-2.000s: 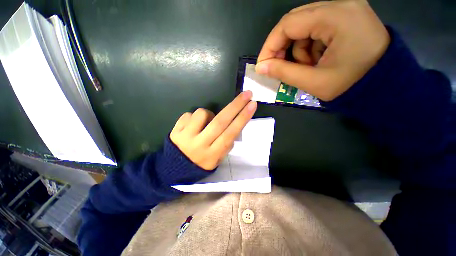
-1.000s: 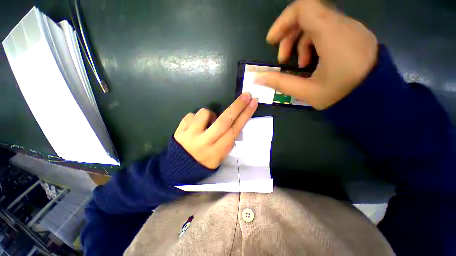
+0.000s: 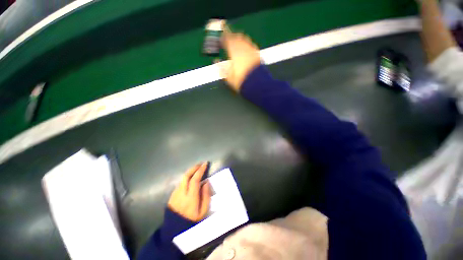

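Observation:
A handheld unit [image 3: 213, 36], black with a pale patch at its far end, is over the green conveyor belt. My right hand [image 3: 241, 56] reaches out to it, blurred, with its fingers at the unit's right edge; whether they grip it I cannot tell. The white backing sheet [image 3: 226, 205] lies on the dark bench close to my body. My left hand [image 3: 190, 195] is at the sheet's left edge, partly over it. A small dark spot shows at its fingertips, too blurred to name. Whether this hand grips the sheet is unclear.
A stack of white sheets [image 3: 84, 208] lies at the left, with a thin dark stick [image 3: 118, 175] beside it. Another unit [image 3: 35, 101] is on the belt [image 3: 137, 66] at the left. Dark units [image 3: 393, 70] lie at the right near another person's arm [image 3: 437, 30]. A white strip [image 3: 152, 94] edges the belt.
My right hand has moved from the bench out to the conveyor, and the unit no longer lies above the sheet. My left hand has drawn back to the sheet. The view has shifted to show the belt.

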